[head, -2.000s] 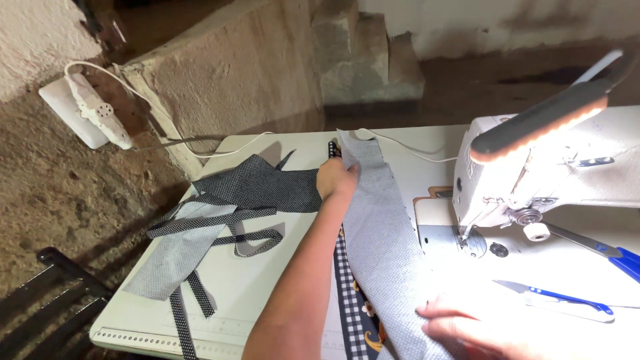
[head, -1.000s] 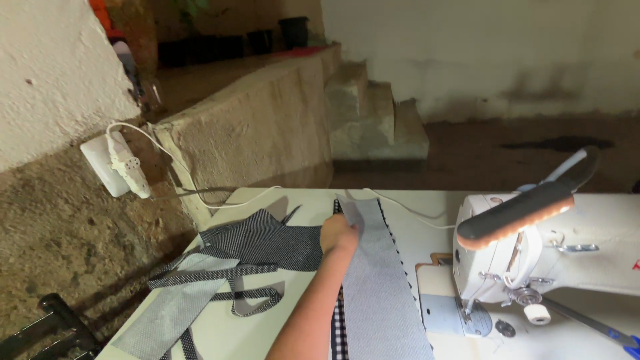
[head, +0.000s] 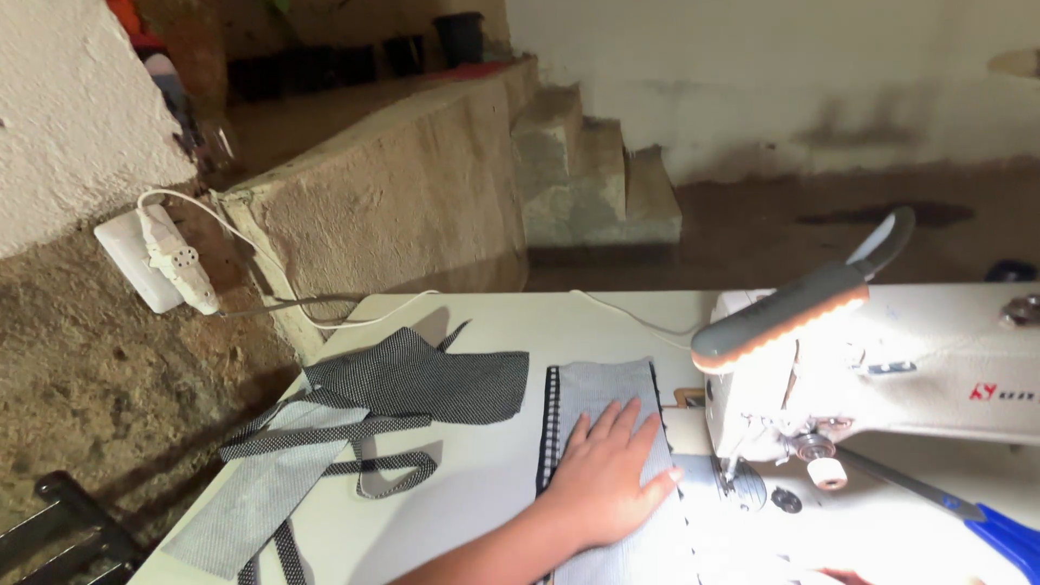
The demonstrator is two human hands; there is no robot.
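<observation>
My left hand [head: 609, 479] lies flat, fingers spread, on a long grey fabric strip [head: 605, 382]. Under the strip's left side shows a black-and-white checked fabric [head: 552, 422]. Only a small part of my right hand [head: 841, 575] shows at the bottom edge, in the glare; what it touches cannot be seen. The white sewing machine [head: 918, 374] stands just right of the strip, its needle area lit by a clip-on lamp [head: 780, 317]. Dark dotted fabric [head: 431, 378], a light grey piece [head: 260, 487] and narrow dotted strips [head: 390, 465] lie to the left.
Blue-handled scissors [head: 1003, 536] lie right of the needle, near a small black round part [head: 786, 500]. A white cable [head: 634, 317] crosses the table's back edge. A power strip with a plug [head: 175, 264] hangs on the left wall. A black chair [head: 81, 520] stands at lower left.
My left hand has moved from the far end of the strip nearer to me and now lies spread on it. The view has tilted up, and most of my right hand has left it.
</observation>
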